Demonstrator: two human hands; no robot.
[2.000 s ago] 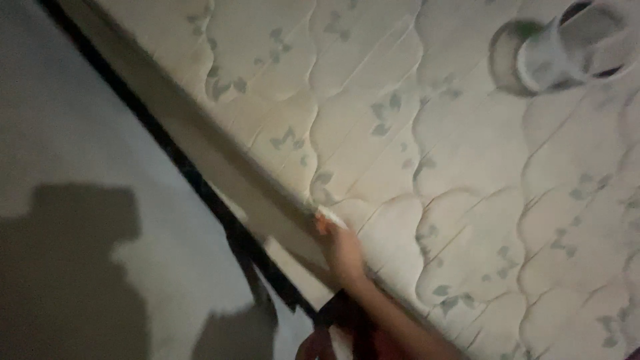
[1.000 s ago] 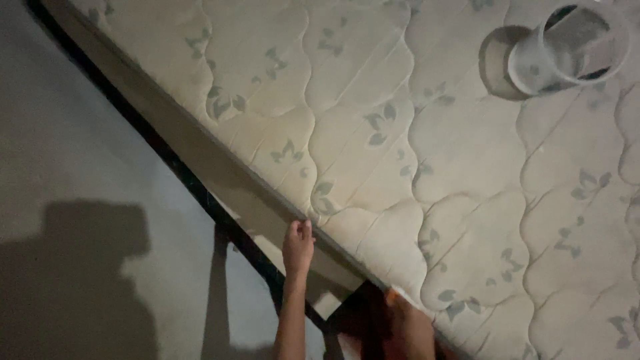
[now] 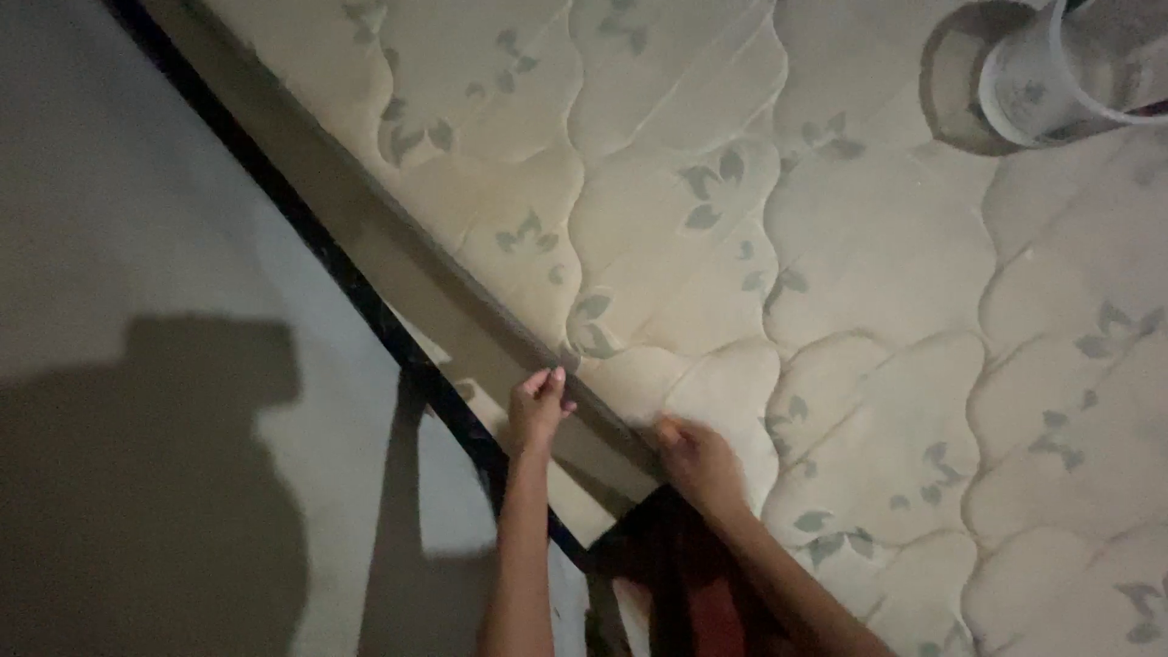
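A quilted mattress (image 3: 876, 246) with a grey-green leaf pattern fills the middle and right, its corded edge (image 3: 438, 251) running diagonally. My left hand (image 3: 540, 406) is at this edge, with thumb and fingertips pinched together on the cord. To its right, my right hand (image 3: 707, 465) lies over the mattress top near the same edge, fingers curled. A blurred orange and whitish patch shows at its fingertips; whether it is a small held thing I cannot tell.
A translucent plastic tub (image 3: 1040, 100) stands on the mattress at the upper right. A dark bed-frame rail (image 3: 319, 242) runs beside the mattress, with pale floor (image 3: 347, 438) and shadows beyond. Dark red cloth (image 3: 703, 584) is at the bottom.
My left hand has come up to the mattress edge, where my right hand was two seconds ago. My right hand went down along the edge, then back up over the last second.
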